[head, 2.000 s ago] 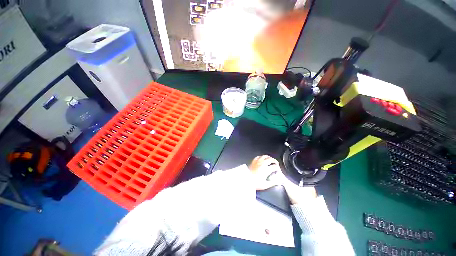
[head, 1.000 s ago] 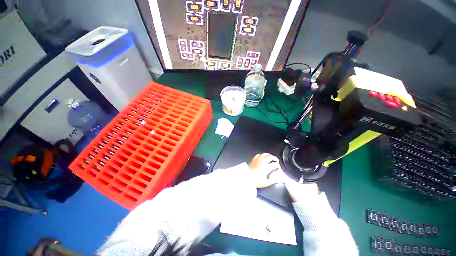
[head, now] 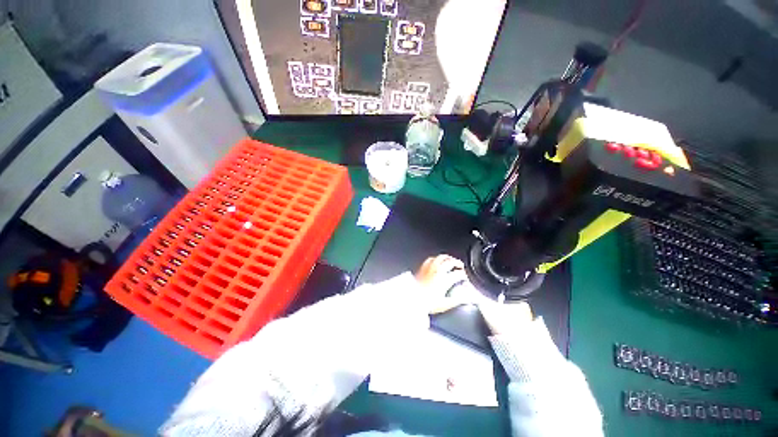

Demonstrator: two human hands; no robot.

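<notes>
My left hand [head: 441,282] and my right hand [head: 505,312] are close together at the left and front edge of the microscope's black ring light [head: 503,271], over the black base plate [head: 401,241]. Bright glare washes out the fingertips, and a held piece cannot be made out. The black and yellow microscope [head: 610,175] stands over them. The monitor [head: 362,55] shows a magnified brown board with pads and a dark rectangular chip. A white paper sheet [head: 426,375] with a small reddish speck lies at the plate's front edge.
An orange-red slotted tray [head: 299,247] stands left, partly filled. A dark phone [head: 328,282] lies beside it. A tub [head: 386,167], clear bottle [head: 423,143] and tissue [head: 373,213] are behind. Two module rows [head: 678,371] lie right, with stacked trays [head: 699,273] behind them.
An orange finger-like blur and glare left the monitor, and the dark chip came into view. It has since shifted slightly left, with white glare at right. My hands stay near the ring light.
</notes>
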